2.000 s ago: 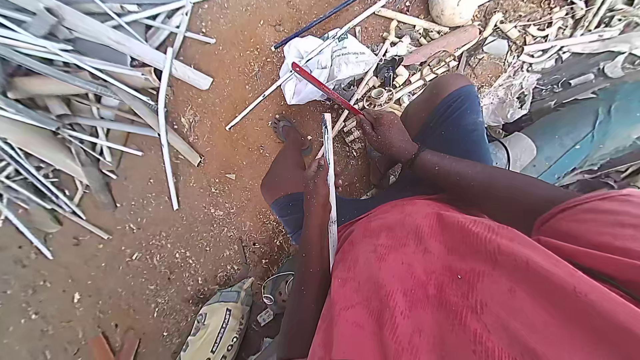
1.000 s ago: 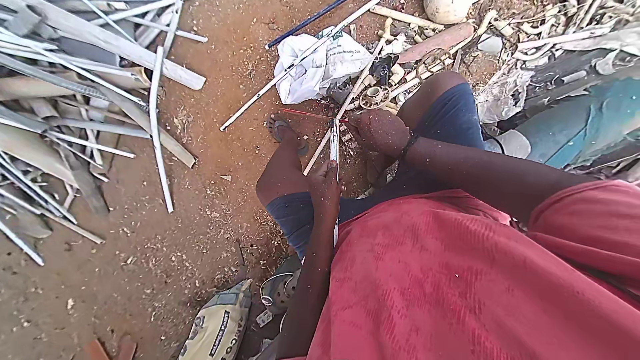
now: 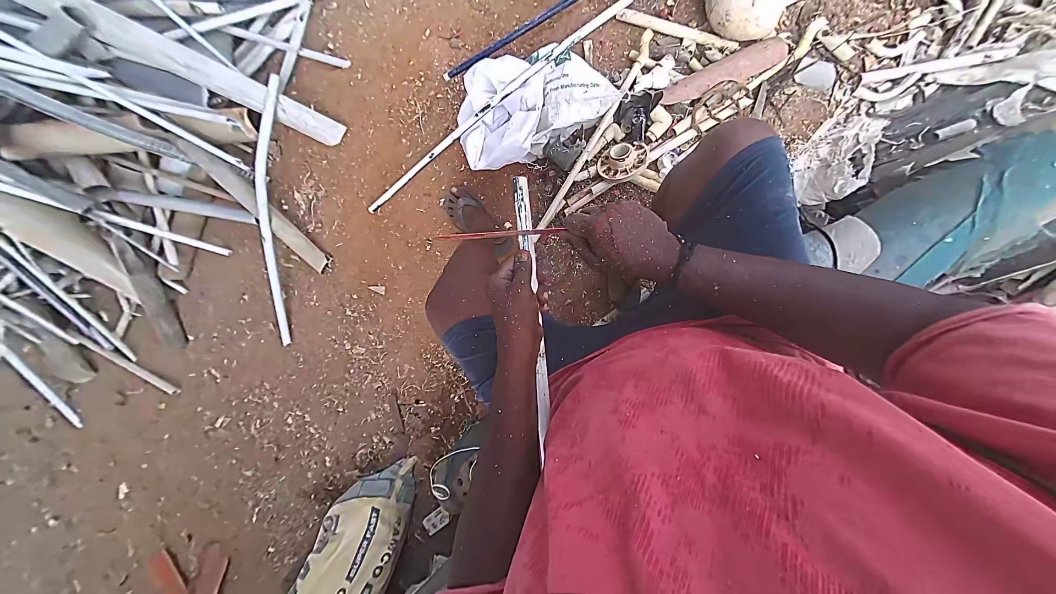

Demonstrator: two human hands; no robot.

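Observation:
My left hand is closed around a white plastic pipe or strip with dark marks at its far end. The strip runs from beyond the hand back along my forearm to my red shirt. My right hand grips one end of a thin red blade-like tool. That tool lies across the strip just beyond my left hand, seen edge-on, its other end reaching out to the left. The kind of tool cannot be told. My right fingertips are partly hidden behind the hand.
Long grey and white pipes lie piled at the left. Ahead are a white plastic bag, a long white pipe, a blue rod and pipe fittings. A printed sack stands at the lower left, a blue-green surface at the right.
Two seconds ago the red tool was slanted, raised clear of the strip; now it lies across it. My right hand has come down slightly toward my left hand.

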